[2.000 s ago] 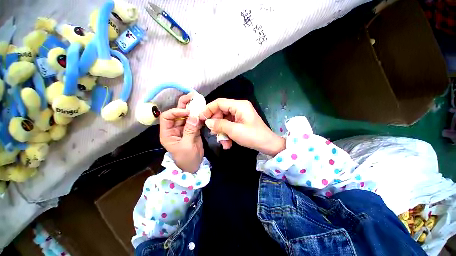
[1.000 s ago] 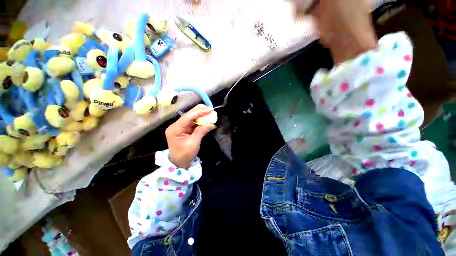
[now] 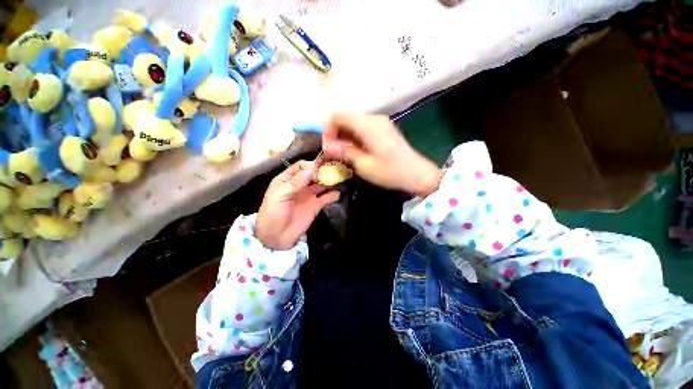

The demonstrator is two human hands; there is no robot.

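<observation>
My left hand (image 3: 290,202) is near the table's front edge, its fingertips around a small pale yellow plush end piece (image 3: 333,174). My right hand (image 3: 378,154) is just above and right of it, fingers pinched together by a thin glint at the fingertips; I cannot tell whether it is needle or thread. A light blue band (image 3: 308,129) shows behind my right fingers, and a pale yellow ball (image 3: 278,139) lies beside it at the table edge. A thin thread (image 3: 412,109) runs off to the upper right.
A heap of blue and yellow plush toys (image 3: 90,150) covers the table's left. Blue-handled snips (image 3: 305,43) and a blue tag (image 3: 251,57) lie behind. A brown cardboard box (image 3: 577,121) stands right, a white plastic bag (image 3: 634,285) lower right. Another box (image 3: 186,304) is below the table.
My right hand has come back from the far upper right to the plush piece beside my left hand. The thread that ran up from the piece is less visible. The view has shifted slightly.
</observation>
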